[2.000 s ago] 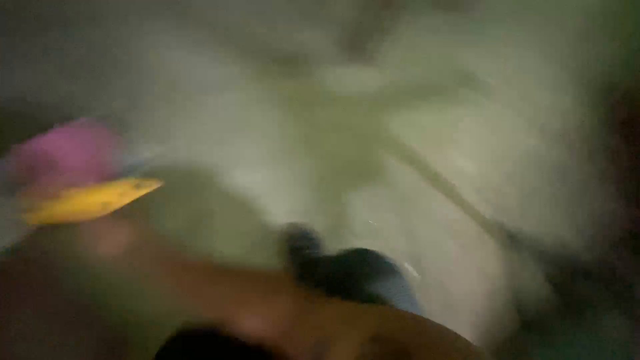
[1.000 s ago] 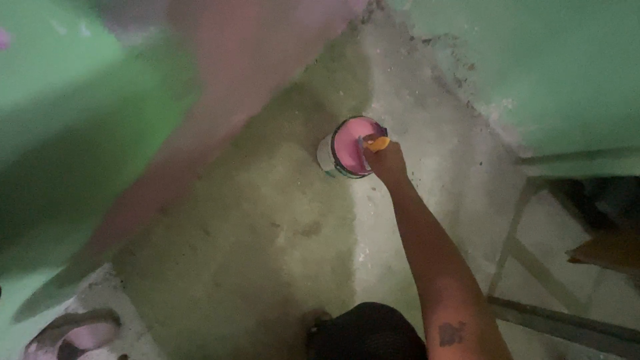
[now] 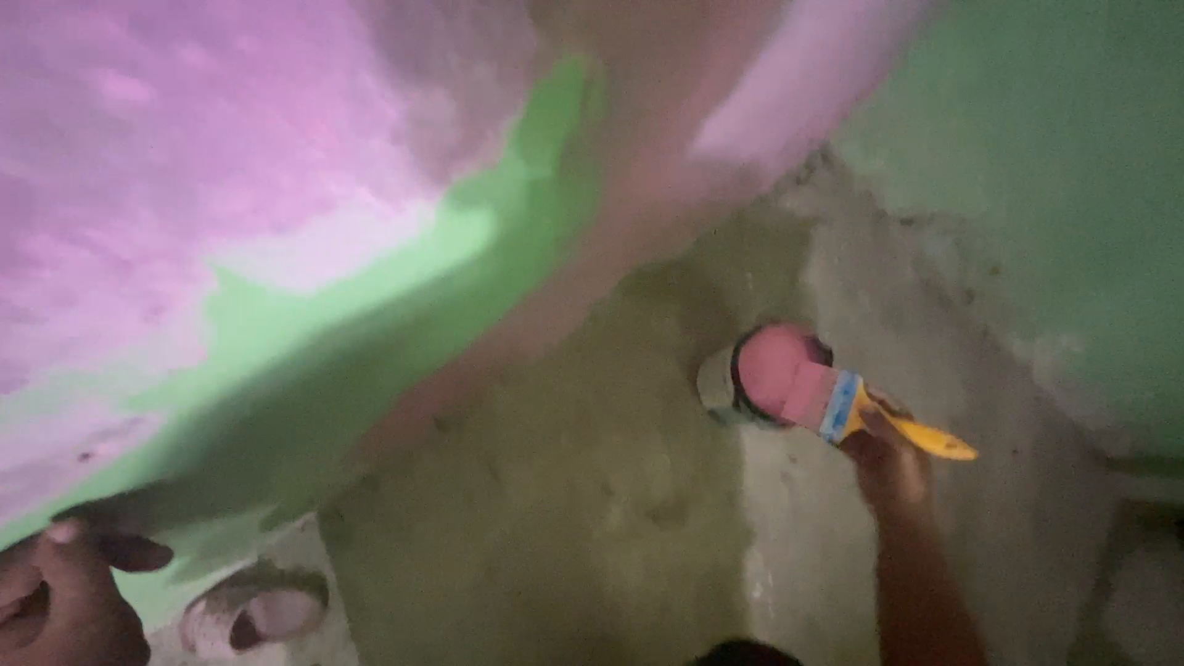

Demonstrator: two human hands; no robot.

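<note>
My right hand (image 3: 893,458) grips a flat paintbrush (image 3: 925,437) by its yellow handle, above the near right rim of a paint bucket (image 3: 717,379). Pink paint (image 3: 777,365) shows inside the bucket, and the bristles are coated with pink. Low at the left edge is my left hand (image 3: 79,592), beside the wall, with its fingers apart and no object seen in it; whether it touches the wall is unclear. The wall (image 3: 370,342) bears pink and green paint.
The bucket stands on a grey-green concrete floor (image 3: 555,518). A second green wall (image 3: 1045,185) rises at the right. At the lower left, a rounded pale object (image 3: 268,615) lies near the wall's base. Something dark shows at the bottom edge.
A second ago the brush was down in the bucket; its pink-coated bristles are now raised by the rim. My left hand has come into view at the left.
</note>
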